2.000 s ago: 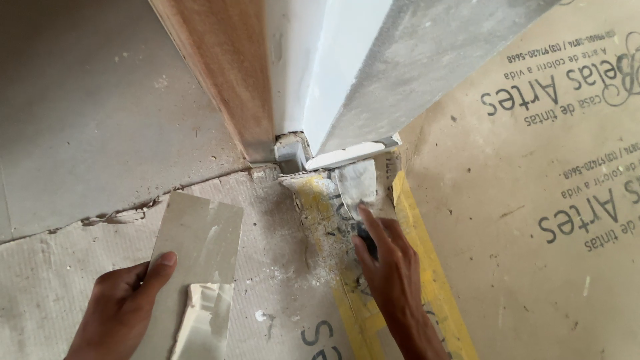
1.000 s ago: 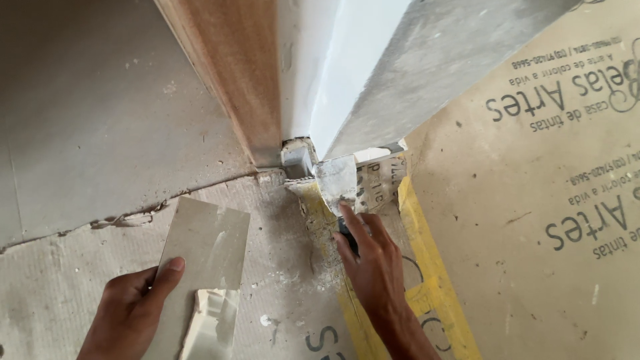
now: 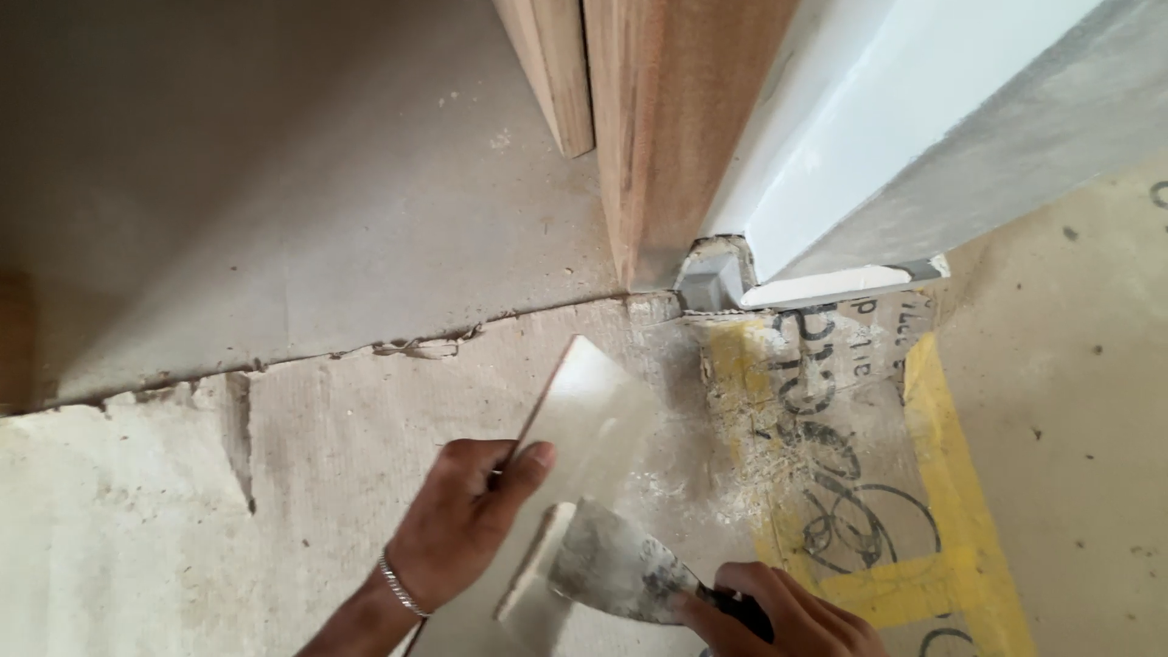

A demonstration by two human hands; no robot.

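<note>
My left hand, with a silver bracelet at the wrist, grips the left edge of a flat, pale rectangular board, thumb on top. A mound of whitish filler lies on the board's lower part. My right hand holds a putty knife by its dark handle; the blade, smeared with filler, rests at the filler on the board. Beyond the hands, a white wall corner meets the floor, with a small recess at its foot.
A wooden door frame stands left of the white corner. Torn cardboard covers the near floor, its ragged edge along the grey floor. Yellow tape and printed paper lie right. A white strip edges the wall base.
My right hand has brought the putty knife from the wall base down to the board in my left hand. The view has shifted.
</note>
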